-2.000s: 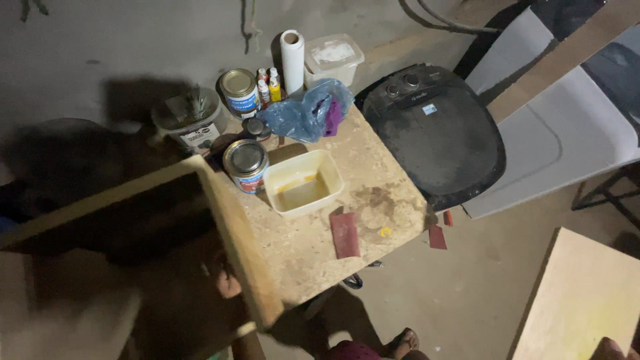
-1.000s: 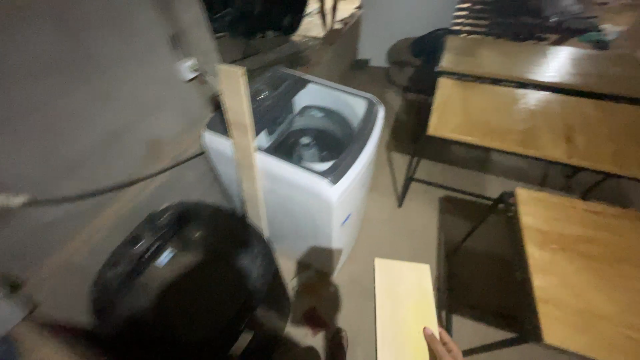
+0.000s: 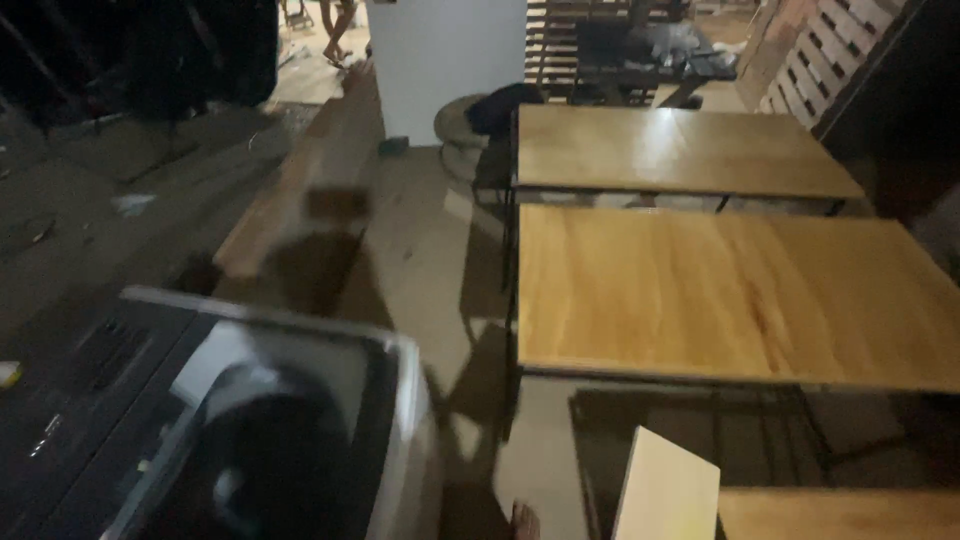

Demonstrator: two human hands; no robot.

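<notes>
A pale wooden board (image 3: 667, 491) rises from the bottom edge, right of the middle, its upper end tilted. Neither of my hands shows; whatever holds the board lies below the view. Left of the board, part of a bare foot (image 3: 525, 519) shows on the floor. The nearest wooden tabletop (image 3: 840, 514) lies just right of the board, partly hidden by it. Beyond stands a larger varnished wooden tabletop (image 3: 720, 292) on a dark metal frame.
At the lower left stands a top-loading washing machine (image 3: 409, 375), its tub in view. A farther wooden table (image 3: 675, 150) reflects light. Past a white pillar (image 3: 454, 67) are a person's legs (image 3: 337, 30). Wooden pallets (image 3: 832, 56) lean at the upper right.
The view has swung forward past the washing machine towards the tables. The hand seen on the pale board a second ago is out of view.
</notes>
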